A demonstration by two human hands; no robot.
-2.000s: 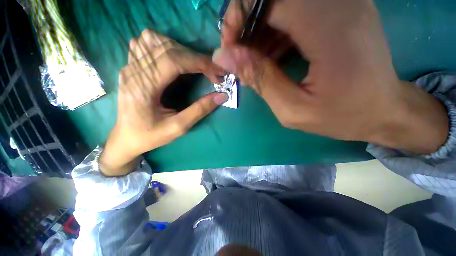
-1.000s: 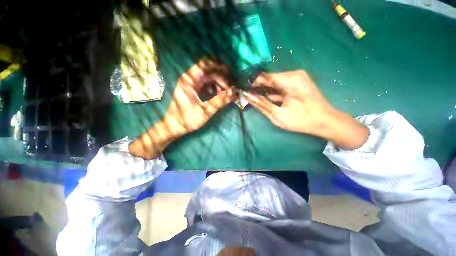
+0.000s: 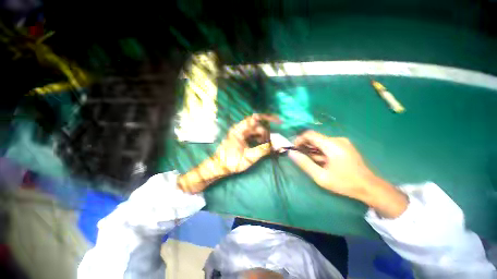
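A small white piece [image 3: 279, 143] is between my two hands above the green mat; its details are blurred. My left hand [image 3: 240, 150] pinches its left side between thumb and fingers. My right hand [image 3: 340, 166] is close on the right, fingers curled around slim dark tweezers [image 3: 290, 149], whose tip is at the white piece. The tweezers are mostly hidden by the fingers, and contact is too blurred to tell.
A teal sheet [image 3: 296, 107] lies beyond my hands. A yellow-white bundle [image 3: 199, 103] lies to the left, beside a dark divided tray [image 3: 117, 122]. A yellow-handled screwdriver [image 3: 388, 97] lies at the back right, near a curved white tape line [image 3: 349, 68].
My view has pulled back and shifted, so the hands look smaller and lower, and the screwdriver and white line show. The white piece stays between my hands.
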